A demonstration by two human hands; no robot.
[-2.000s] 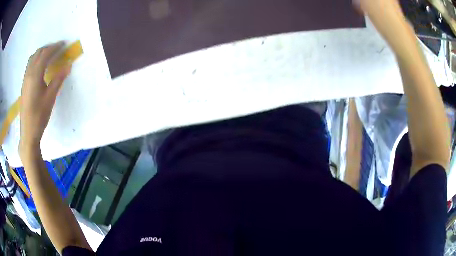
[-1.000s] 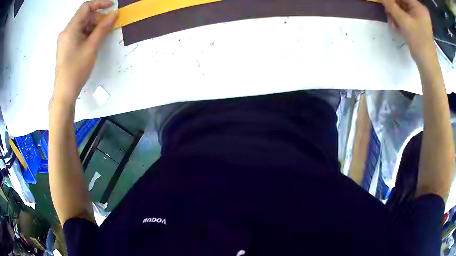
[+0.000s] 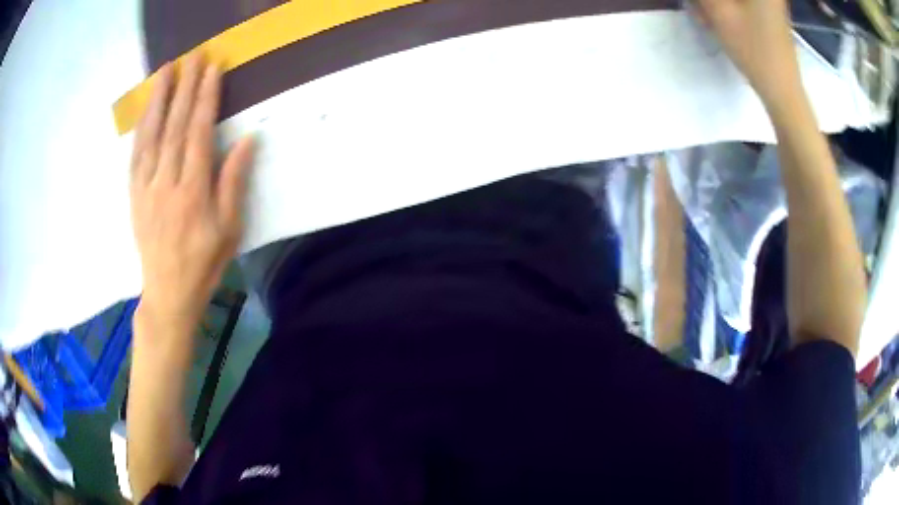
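The dark brown-plum fabric panel [image 3: 444,39] lies on the white table cover [image 3: 473,118], partly cut off by the top edge. The long yellow-orange template strip [image 3: 286,27] lies across the panel near its front edge; its left end sticks out past the cloth. My left hand [image 3: 187,182] lies flat, fingers spread, with the fingertips on the strip and panel near their left end. My right hand [image 3: 744,35] is at the panel's right end, cut off by the top edge; its fingertips are out of view, so its grip cannot be told.
Blue plastic crates [image 3: 84,365] stand below the table on the left, over a green floor. White, blue and brown materials [image 3: 670,256] lie below the table on the right. The table's front edge runs close to my body.
The strip came onto the panel from the left and now lies lower in view. My left hand has gone from pinching the strip's end to lying flat on it.
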